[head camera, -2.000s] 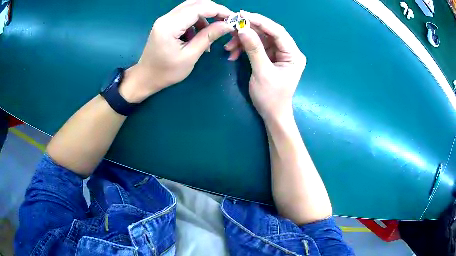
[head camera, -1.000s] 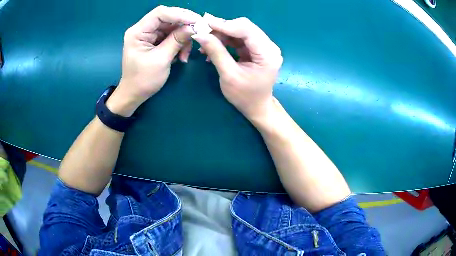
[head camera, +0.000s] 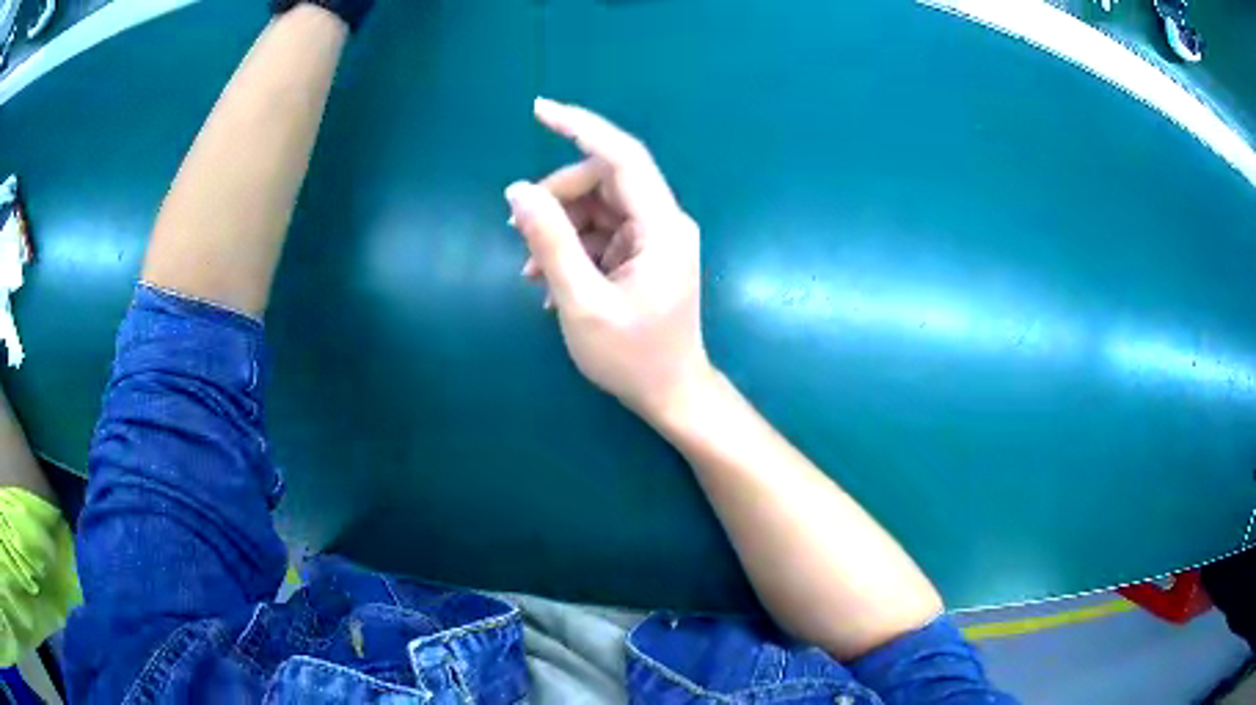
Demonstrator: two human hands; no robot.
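My right hand (head camera: pixel 613 255) is above the middle of the glossy dark-green table (head camera: pixel 882 455). Its thumb and index finger are apart, the other fingers are curled, and no piece shows in it. My left forearm reaches up to the top edge, where the dark wristband (head camera: pixel 328 8) is cut off. My left hand is out of the picture. The small white piece is not visible.
White parts (head camera: pixel 11 262) with a dark or red tip lie at the far left edge. A broad white stripe (head camera: pixel 1102 62) curves across the far right. Beyond it is a dark and whitish oval item (head camera: pixel 1179 30). A person's yellow-green sleeve (head camera: pixel 35 565) shows at lower left.
Both hands held a small white piece together before. My left hand has moved forward out of the picture. My right hand is now apart, lower in the picture, with its thumb and index finger spread.
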